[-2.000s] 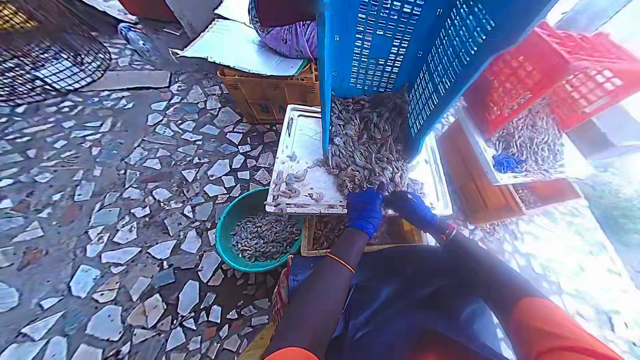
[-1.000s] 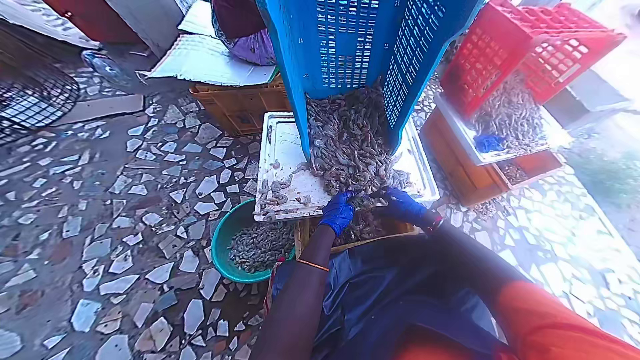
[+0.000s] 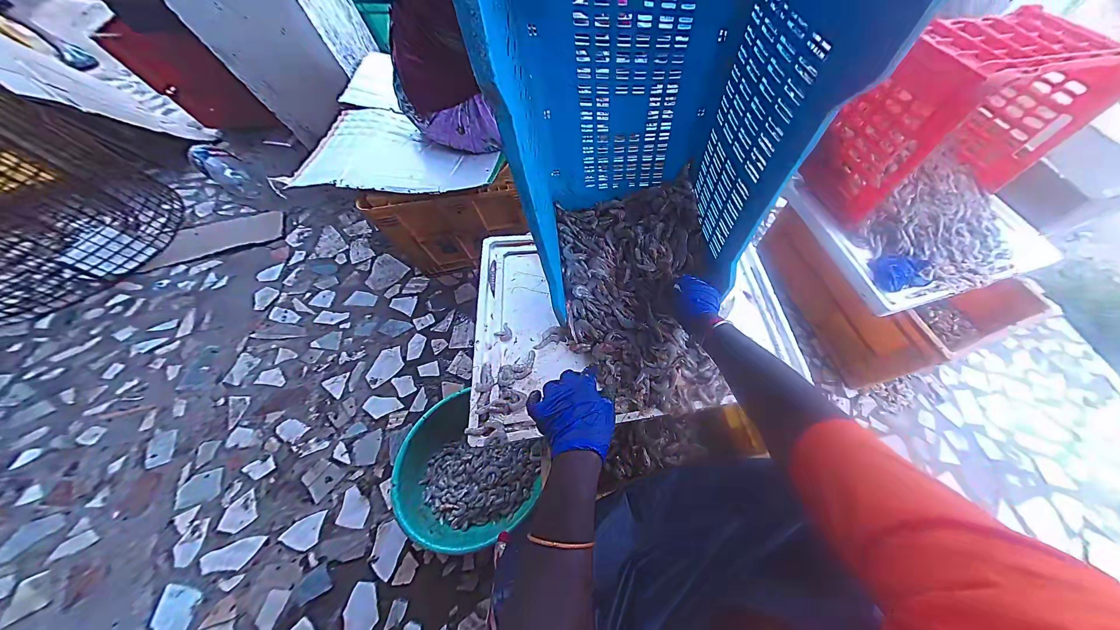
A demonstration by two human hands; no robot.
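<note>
Raw shrimp (image 3: pixel 626 289) spill from a tipped blue plastic crate (image 3: pixel 630 105) onto a white board (image 3: pixel 525 306). My left hand (image 3: pixel 573 413), in a blue glove, is at the board's near edge beside the heap; whether its curled fingers hold a shrimp cannot be made out. My right hand (image 3: pixel 697 304), also gloved in blue, reaches into the right side of the heap at the crate's mouth, its fingertips hidden. A few loose shrimp lie on the board left of my left hand. Below it, a green basin (image 3: pixel 407 490) holds more shrimp.
A red crate (image 3: pixel 910 114) with shrimp spilling onto another white tray (image 3: pixel 1032 254) stands at the right, a blue glove there. Behind the board is an orange-brown crate (image 3: pixel 437 232) with a white sheet (image 3: pixel 394 153), where a person sits. A wire basket (image 3: pixel 87 236) is far left.
My hands were close together at the near edge of the heap; now they are apart, the right one farther forward into the shrimp and the left one to the left.
</note>
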